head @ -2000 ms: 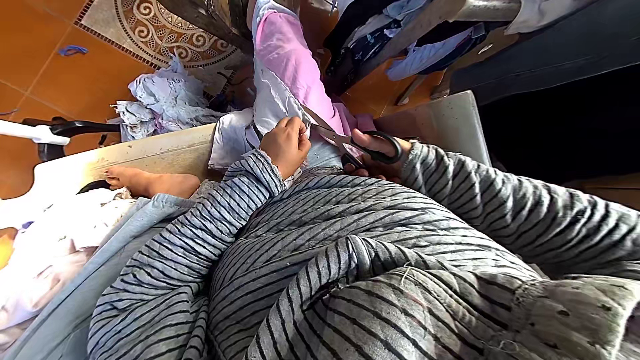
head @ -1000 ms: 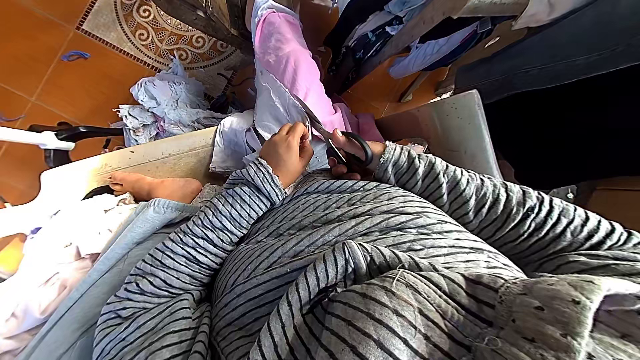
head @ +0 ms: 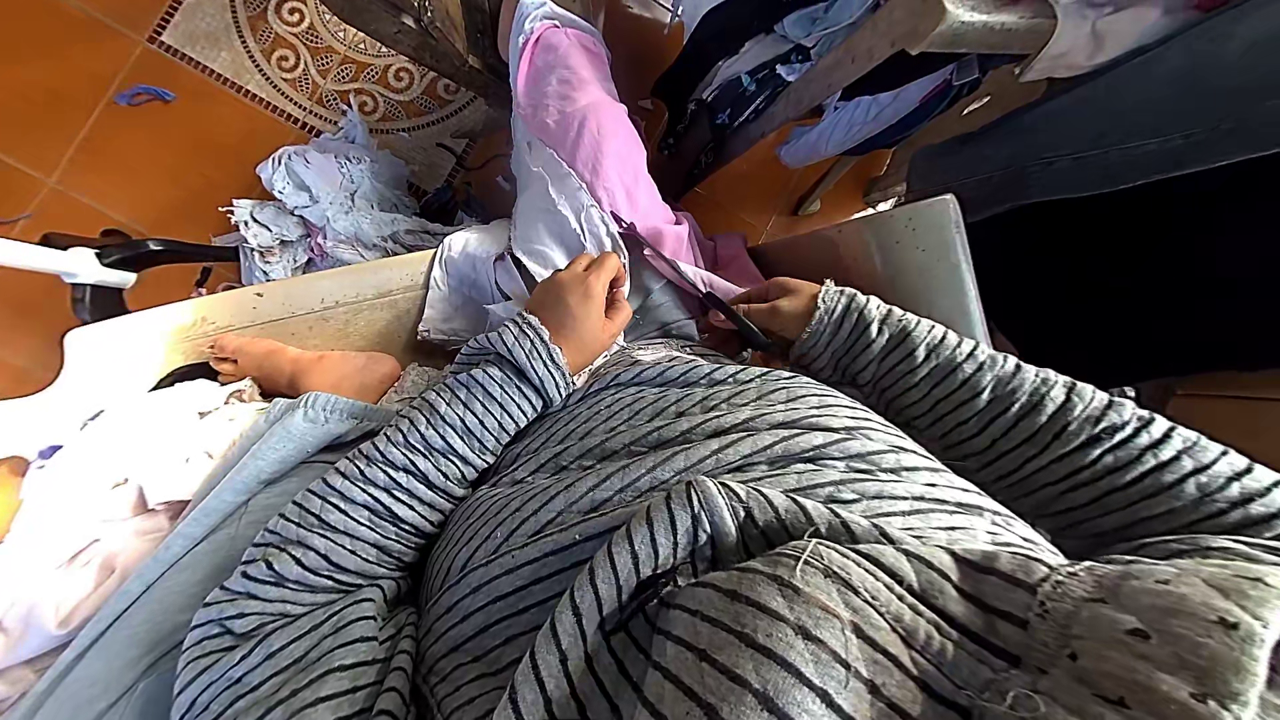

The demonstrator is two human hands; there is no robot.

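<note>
My left hand (head: 583, 308) has its fingers closed on the edge of a white cloth (head: 560, 215) that lies over my lap. In my right hand (head: 778, 308) is a pair of scissors (head: 712, 298) with black handles, seen nearly edge-on. Their blades point up and left, between the white cloth and a pink cloth (head: 590, 110). The blade tips lie close to the fabric; whether they touch it is unclear. Part of the right hand's fingers is hidden behind the handles.
Pale cloth scraps (head: 340, 200) lie heaped on the tiled floor (head: 90, 120) beyond a worn, light-coloured edge (head: 260, 310). A bare foot (head: 300, 368) rests at the left near white fabric (head: 120, 480). Garments (head: 850, 120) hang over wooden bars at the upper right.
The scissors have turned from showing their open handle loops to a nearly edge-on view. My left hand stays on the white cloth.
</note>
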